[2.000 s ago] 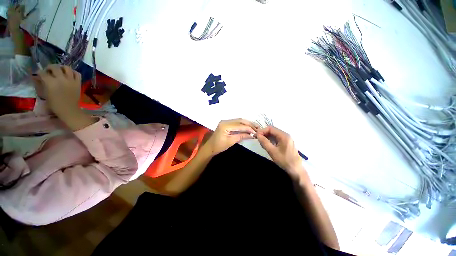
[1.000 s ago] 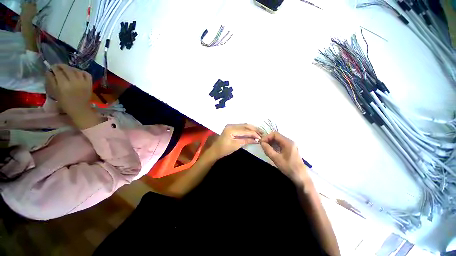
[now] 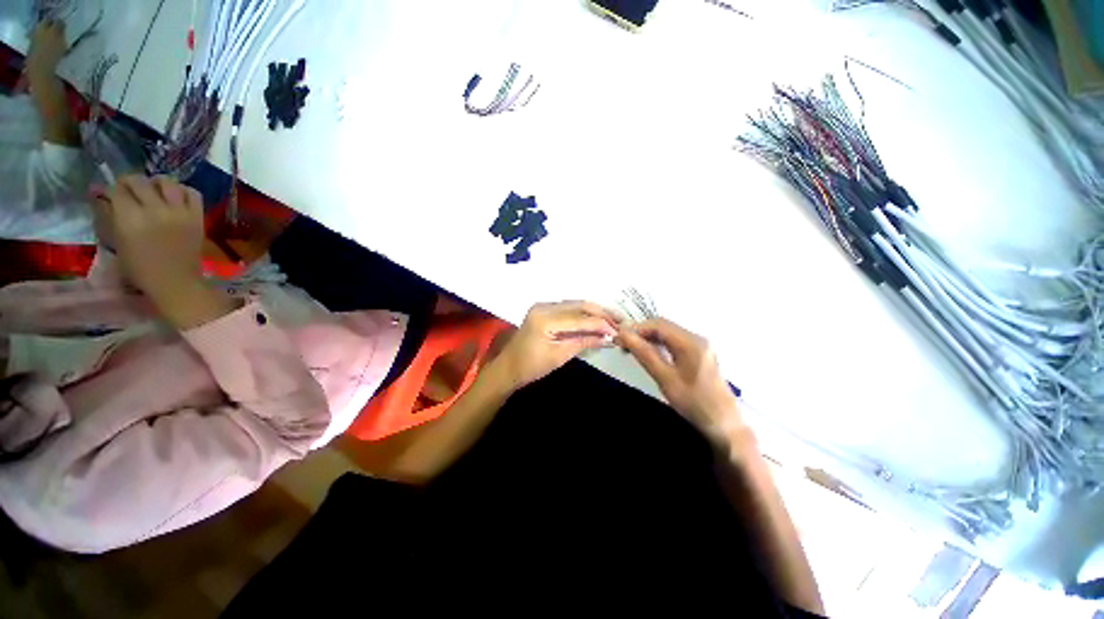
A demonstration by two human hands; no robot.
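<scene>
My left hand (image 3: 559,339) and my right hand (image 3: 678,369) meet at the table's near edge, fingertips touching. Between them they pinch thin core wires (image 3: 638,302), whose pale and dark ends fan out above the fingertips. A tiny white bit shows at the left fingertips; I cannot tell what it is. The cable runs behind my right hand, and its short dark sleeve (image 3: 735,389) shows just right of that hand. Most of the cable near the wires is hidden by my fingers.
Small black pieces (image 3: 519,226) lie beyond my hands. A curved sample cable (image 3: 490,106) lies farther off. A thick cable bundle (image 3: 920,266) fills the right. A dark phone-like slab (image 3: 625,10) is at the far edge. A person in a pink sleeve (image 3: 248,375) sits left by an orange stool (image 3: 418,381).
The camera view has shifted slightly, bringing the dark slab into view since the oldest frame. My hands stay together on the wires, with small finger shifts. Less of the dark sleeve shows.
</scene>
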